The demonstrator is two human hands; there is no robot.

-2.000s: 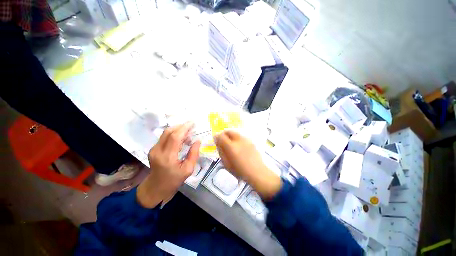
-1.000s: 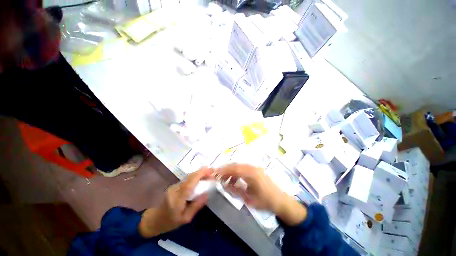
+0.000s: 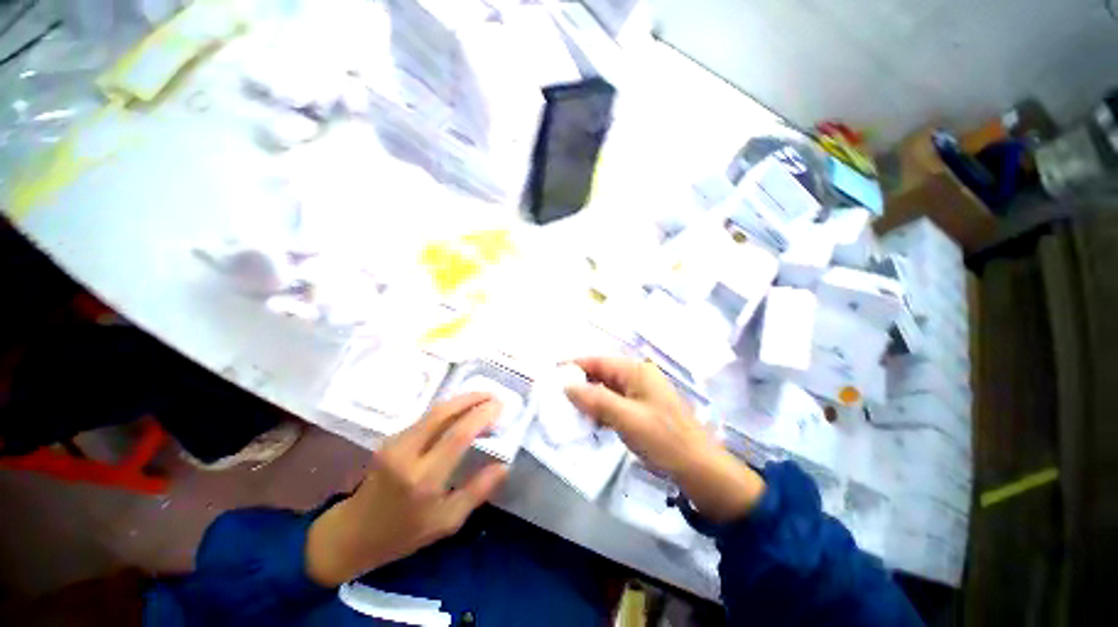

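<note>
A row of open white box bases (image 3: 383, 387) sits along the table's front edge. My left hand (image 3: 423, 478) has its fingertips on a white rounded case (image 3: 493, 414) in one box base; whether it grips the case is unclear. My right hand (image 3: 644, 416) is just to the right, its thumb and fingers on another white rounded case (image 3: 565, 404) over the neighbouring box base. Glare washes out the edges of the cases and bases.
Yellow strips (image 3: 466, 260) lie behind the hands. A dark-screened device (image 3: 570, 150) stands behind them against white boxes. A jumbled pile of white boxes (image 3: 786, 328) is at right. A red stool (image 3: 104, 463) and part of a person (image 3: 184, 392) are at lower left.
The view has shifted, so the table things appear further left and higher. My hands have moved from close together above the table edge to separate places at two neighbouring box bases.
</note>
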